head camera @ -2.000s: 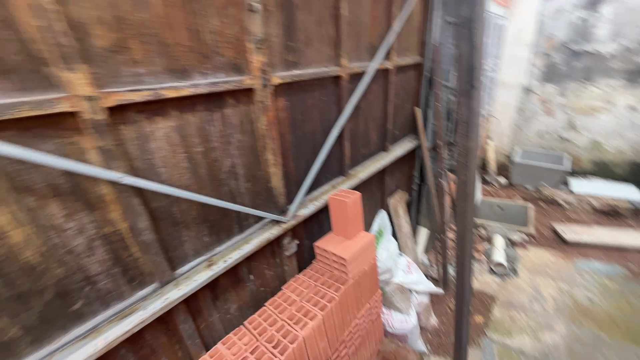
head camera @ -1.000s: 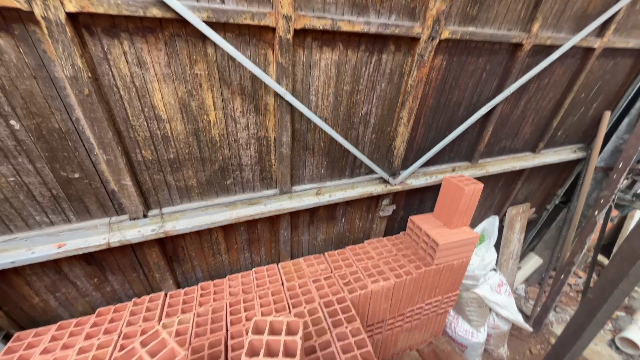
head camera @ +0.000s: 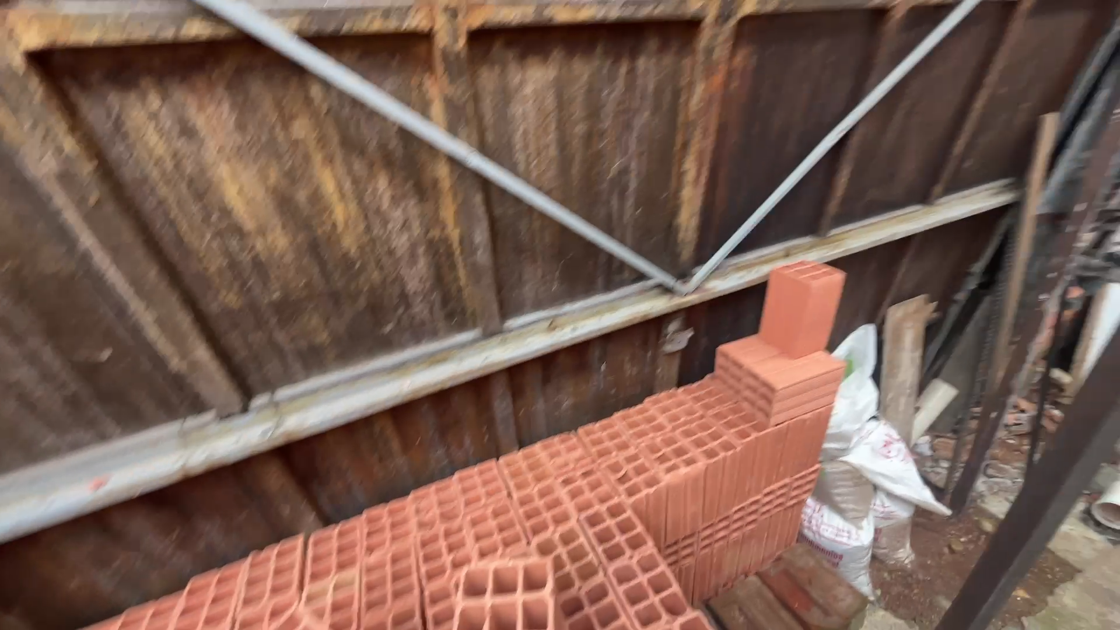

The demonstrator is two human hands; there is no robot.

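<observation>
Neither of my hands shows in the head view. Hollow red clay bricks (head camera: 525,490) are stacked in a long pile along the wall, most with their cells facing up. On the far right end of the pile, several bricks lie flat (head camera: 787,385), and one brick (head camera: 802,308) stands upright on top of them. A loose hollow brick (head camera: 506,588) rests on the stack at the bottom centre, cut off by the frame's lower edge.
A rusty corrugated metal wall (head camera: 350,219) with diagonal braces (head camera: 472,162) rises behind the bricks. White sacks (head camera: 862,472) bearing writing, boards (head camera: 906,359) and a dark metal post (head camera: 1041,490) stand at the right. Wooden planks (head camera: 787,591) lie at the pile's foot.
The view has swung left and down since two seconds ago, bringing more of the brick pile into sight. The bricks themselves have not plainly moved.
</observation>
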